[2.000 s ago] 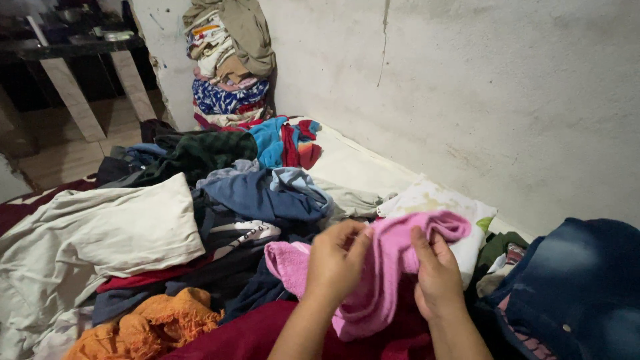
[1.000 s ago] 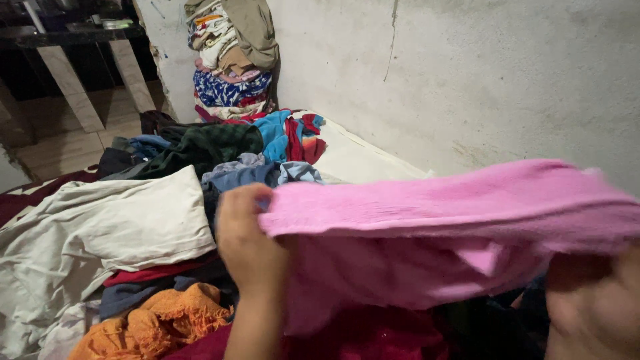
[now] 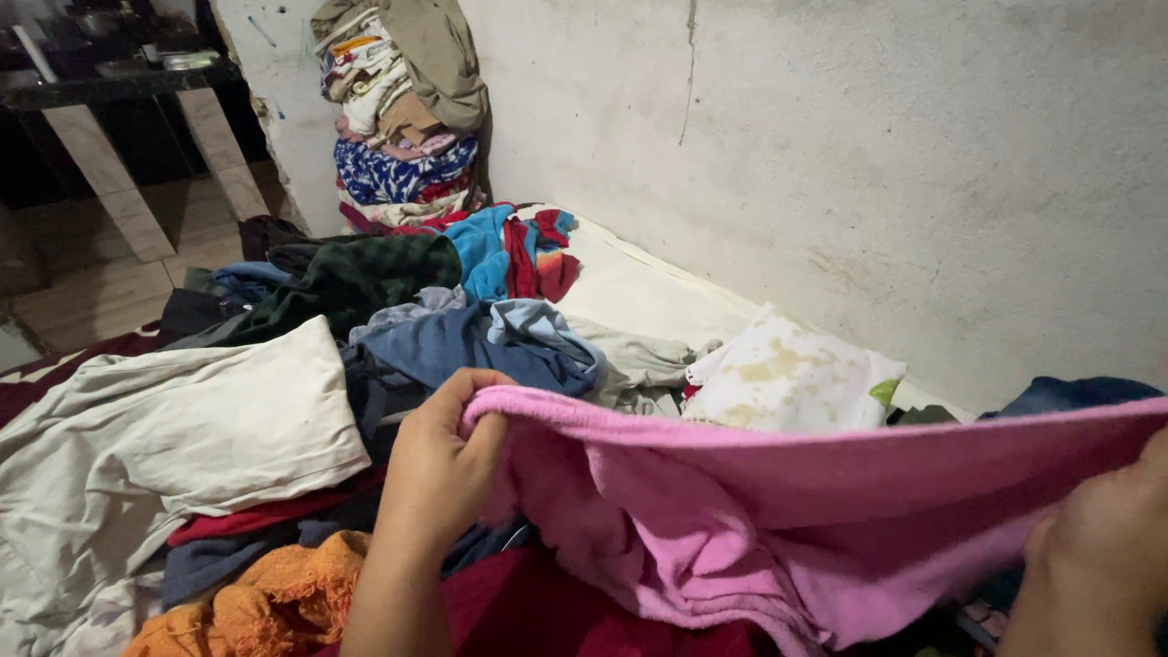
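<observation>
A pink terry cloth (image 3: 776,511), which looks like a towel, hangs stretched between both hands, its upper edge pulled nearly straight. My left hand (image 3: 452,447) pinches one corner between thumb and fingers. At the right frame edge, my right hand (image 3: 1109,529) grips the other end; its fingers are partly cut off and blurred. Below the cloth lies a dark red fabric (image 3: 520,607). Behind it are a white stained cloth with a green print (image 3: 794,374) and a blue garment (image 3: 447,342). Off-white trousers or a similar garment (image 3: 201,429) lie to the left.
An orange fringed cloth (image 3: 283,584) lies at lower left. Farther back are a dark green checked garment (image 3: 365,278) and a tall stack of folded fabrics (image 3: 406,169) in the corner. A rough plaster wall (image 3: 867,182) runs behind the pale mattress (image 3: 648,287). A dark counter (image 3: 119,87) stands at upper left.
Two seconds ago the pink cloth was bunched between hands held close together. The hands have moved apart and the cloth is now spread wide, hiding much of the pile.
</observation>
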